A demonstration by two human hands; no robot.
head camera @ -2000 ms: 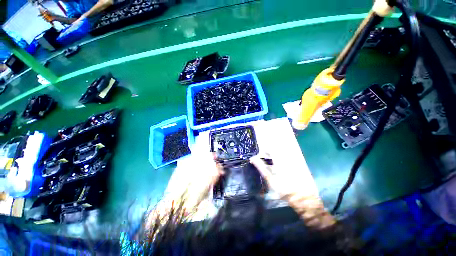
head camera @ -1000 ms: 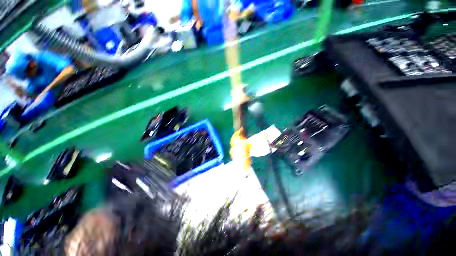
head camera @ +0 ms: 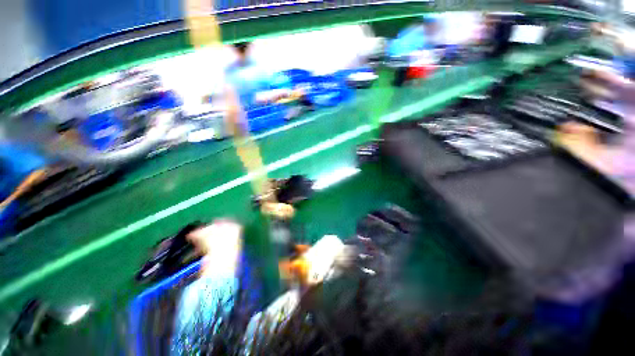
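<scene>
The view is strongly blurred. One hand, which looks like my left hand (head camera: 221,243), reaches up over the blue parts bin (head camera: 150,306) at the lower left. Its fingertips are at or over a black device housing (head camera: 166,256) behind the bin; grip and finger posture are unclear. I cannot make out my right hand. The yellow-orange electric screwdriver (head camera: 296,268) hangs right of my left hand, beside a white paper slip (head camera: 326,256). Another black open housing (head camera: 384,233) lies further right. Dark hair covers the bottom edge.
A large black tray (head camera: 536,208) fills the right, with pale parts in its rear section. A person's hand (head camera: 581,139) and pale sleeve are beside it. Another housing (head camera: 296,188) is on the green belt behind the screwdriver. Workers in blue sit across. A dark housing (head camera: 31,323) is lower left.
My view has swung right and up, so the large tray shows more fully. The hand at lower left has moved up to the housing behind the bin. The mat is now mostly out of view.
</scene>
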